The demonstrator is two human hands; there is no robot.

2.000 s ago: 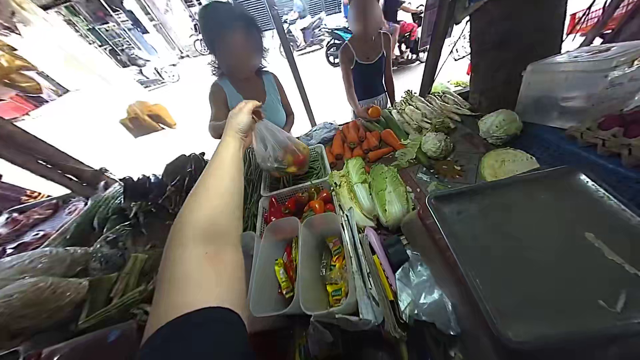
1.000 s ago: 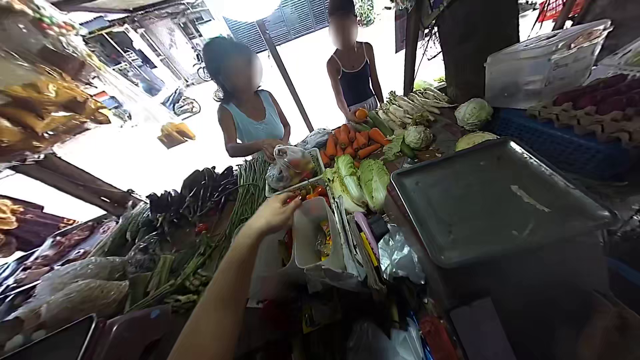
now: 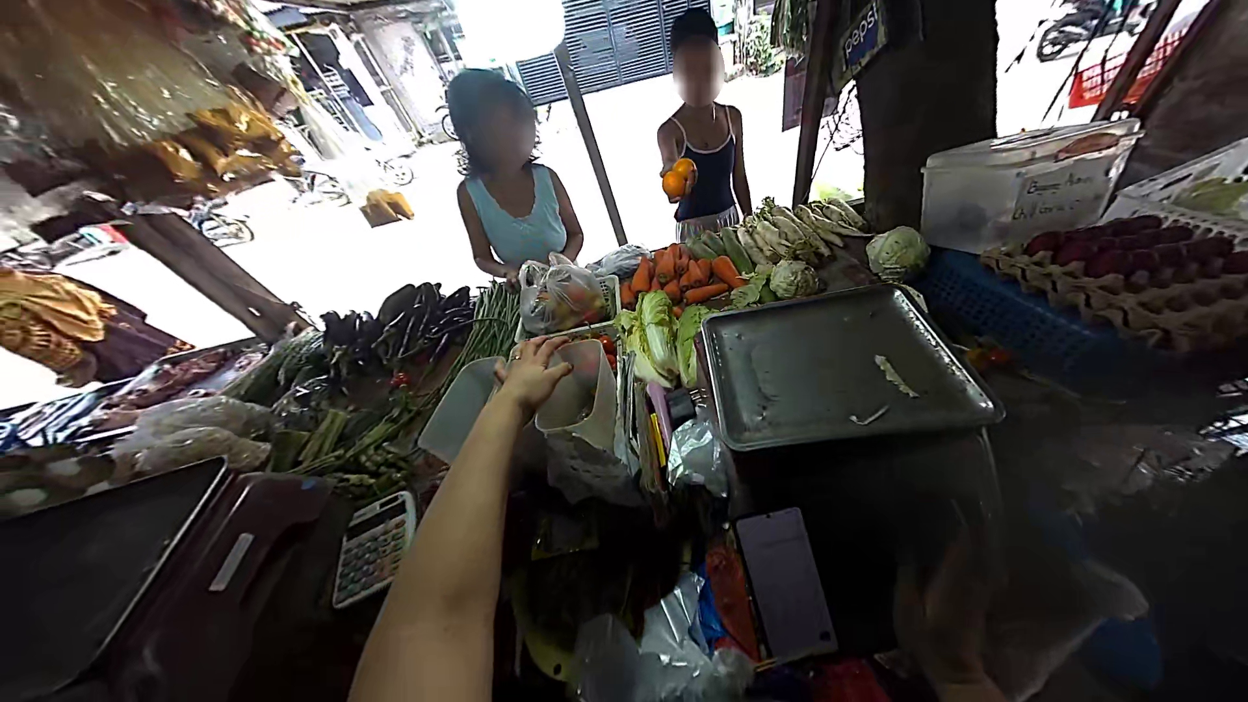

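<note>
My left hand (image 3: 531,375) reaches forward, fingers spread, over the adjoining rims of two pale plastic containers (image 3: 577,395); it touches the rims. Just beyond it a knotted clear plastic bag of produce (image 3: 563,295) rests on a white basket, near the hands of a person in a light blue top (image 3: 512,219). Another person in a dark top (image 3: 709,166) holds up orange fruits (image 3: 680,179). My right hand (image 3: 941,614) is dark and blurred at the lower right, near a thin plastic bag (image 3: 1082,609); its grip is unclear.
Carrots (image 3: 682,273), cabbages (image 3: 897,253), eggplants (image 3: 414,317) and long beans (image 3: 487,327) cover the stall. A metal tray (image 3: 848,366) lies right of centre. Nearer are a calculator (image 3: 375,548) and a phone (image 3: 785,585). Egg cartons (image 3: 1121,273) stand at the right.
The plastic bag my left hand held up is now on the basket, and that hand is back at the containers. The person in the dark top has raised orange fruit.
</note>
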